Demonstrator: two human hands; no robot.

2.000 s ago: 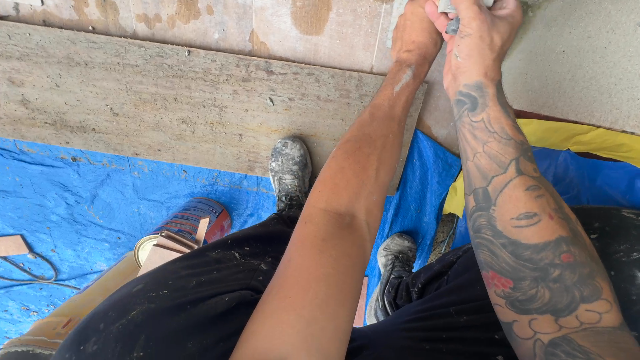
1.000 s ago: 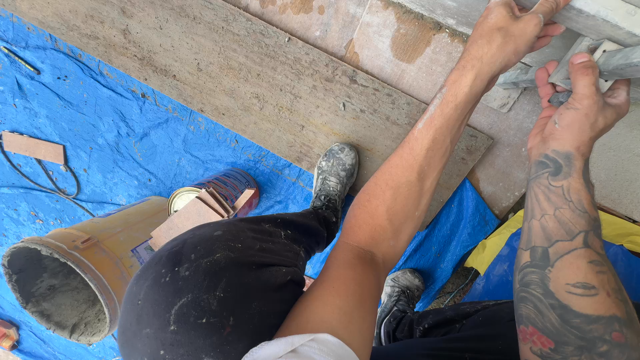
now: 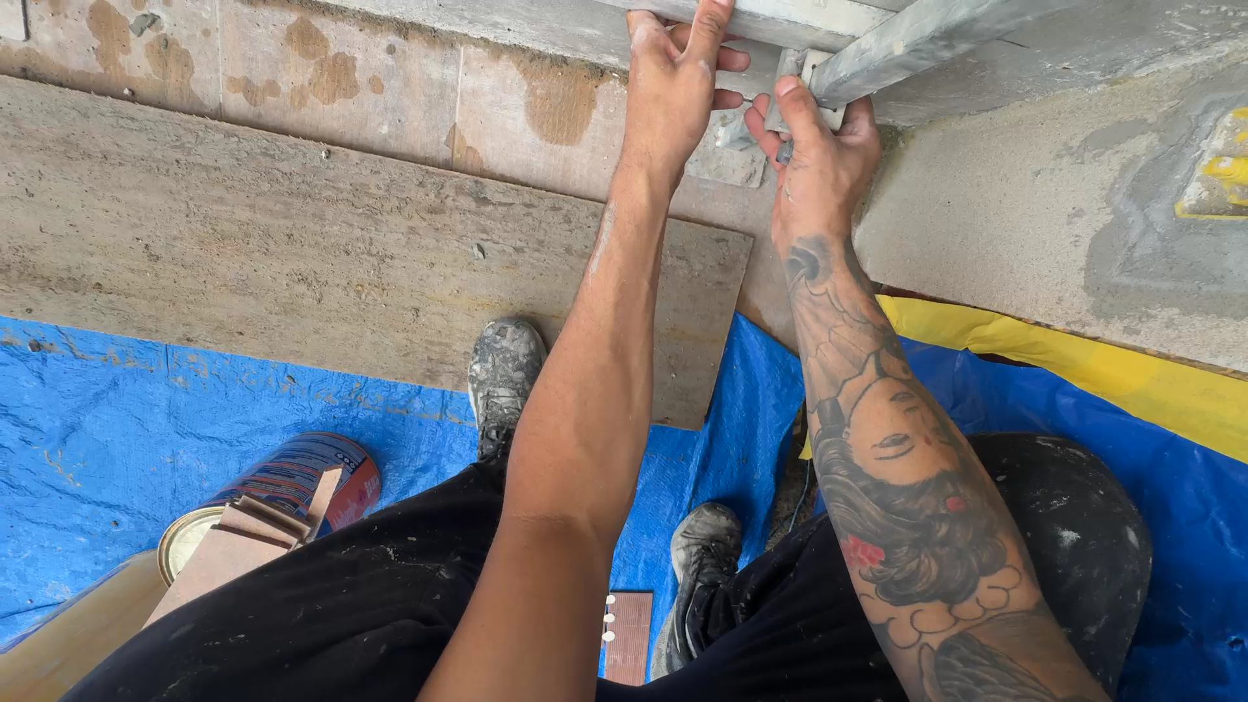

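At the top centre of the head view, my left hand [image 3: 673, 83] has its thumb and fingers on the edge of a pale straight piece [image 3: 799, 18], perhaps a strip or board; its grip is partly cut off by the frame. Just to the right, my right hand [image 3: 824, 146] grips a small pale block [image 3: 792, 70] at the end of a grey, mortar-smeared bar [image 3: 916, 44]. A small grey lump [image 3: 784, 151] shows at its fingers. Beneath the hands a flat grey piece [image 3: 726, 168] rests on the tiles.
A long stone-look plank [image 3: 244, 234] lies along the stained tiles [image 3: 341, 73], its lower edge over a blue tarp [image 3: 97, 429]. My shoes stand at the plank and tarp. A paint can [image 3: 312, 478], tile offcuts [image 3: 234, 551] and a yellowish bucket [image 3: 88, 624] are lower left. Yellow sheeting [image 3: 1092, 375] is at right.
The view has swung, taking the bucket's mouth out of sight. My right hand stays at the small block and bar. My left hand remains by the pale piece, its fingers now more upright.
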